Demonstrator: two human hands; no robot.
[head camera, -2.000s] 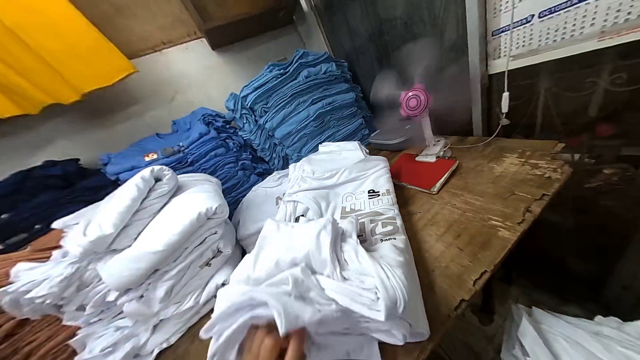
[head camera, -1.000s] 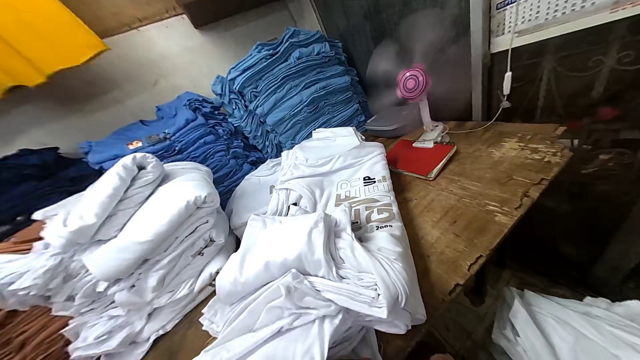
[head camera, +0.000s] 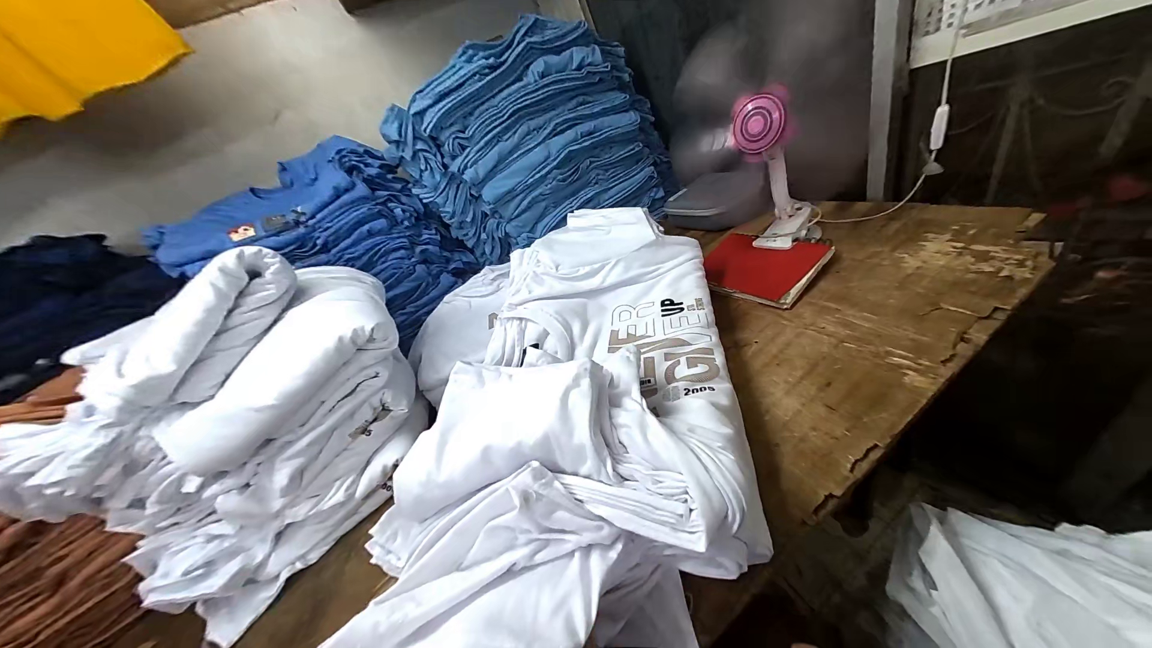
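Neither my left hand nor my right hand can be made out. A loose white shirt (head camera: 504, 567) drapes down the near end of a pile of white T-shirts and runs out of the bottom of the view. Just behind it lies a folded white garment (head camera: 513, 423), on top of flat white printed T-shirts (head camera: 621, 270) with grey and black lettering. To the left stands a bulky heap of folded and rolled white shirts (head camera: 279, 387). Whether a hand touches the shirt below the frame cannot be seen.
Blue T-shirts (head camera: 315, 216) and a tall lighter-blue stack (head camera: 540, 126) stand behind. A running pink-and-white fan (head camera: 760, 126) stands by a red notebook (head camera: 765, 267) on the wooden table (head camera: 837, 360). Brown garments (head camera: 63, 576) lie left; white material (head camera: 1017, 576) sits beyond the table's right edge.
Two seconds ago fingers gripped white cloth at the bottom of the view; they are gone from there. The cloth at the near end now hangs spread out and lower.
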